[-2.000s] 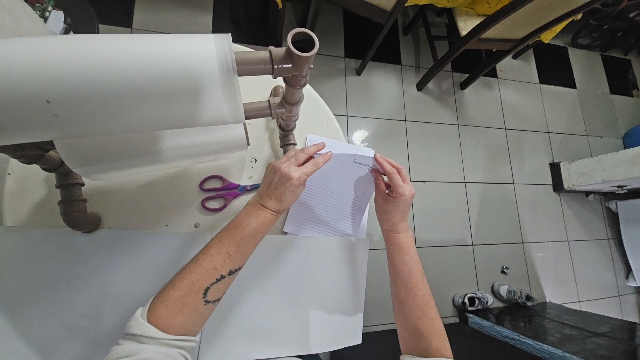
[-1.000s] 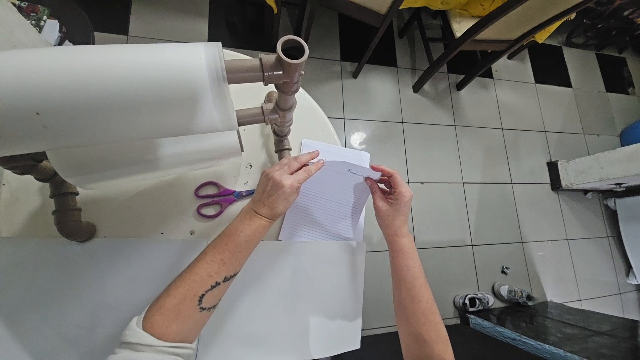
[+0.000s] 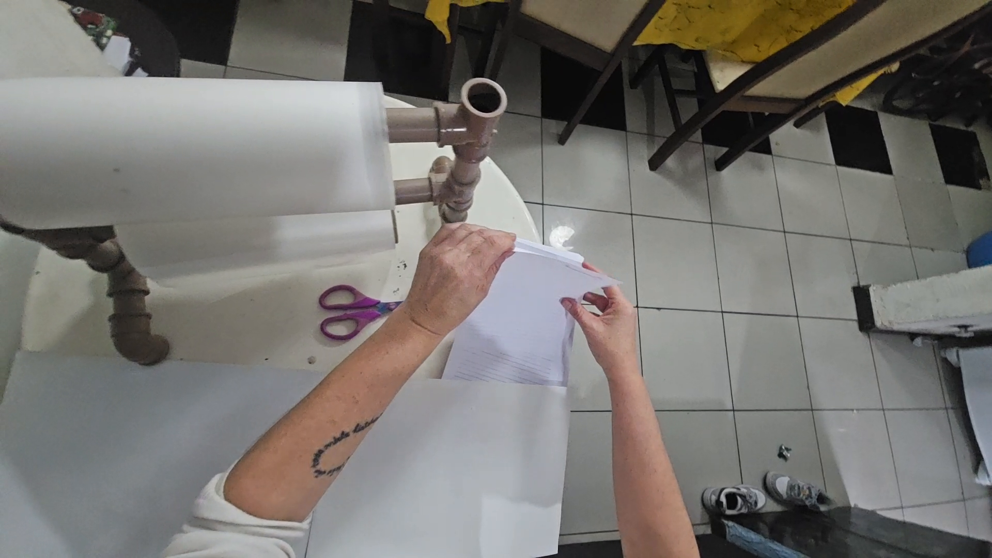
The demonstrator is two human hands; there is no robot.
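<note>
Lined paper sheets (image 3: pixel 515 318) lie at the round table's right edge, their top end lifted between my hands. My left hand (image 3: pixel 461 271) pinches the upper left corner between thumb and fingers. My right hand (image 3: pixel 601 314) grips the upper right corner, which sticks out in a point past the fingers. Just left of my left hand, scissors with purple handles (image 3: pixel 349 311) rest on the table, their blades partly hidden by my wrist. A large white sheet (image 3: pixel 442 457) spreads below the lined paper, under my left forearm.
A wide roll of white material (image 3: pixel 194 151) sits on a brown pipe frame (image 3: pixel 465 155), with a second roll (image 3: pixel 271 244) beneath. The round white table (image 3: pixel 232 325) carries them. Wooden chairs (image 3: pixel 744 93) stand at the upper right, sneakers (image 3: pixel 734 500) on the tiled floor at lower right.
My left hand, earlier flat with fingers on the sheets, now pinches their upper left corner. The top end of the paper has been raised and bent over.
</note>
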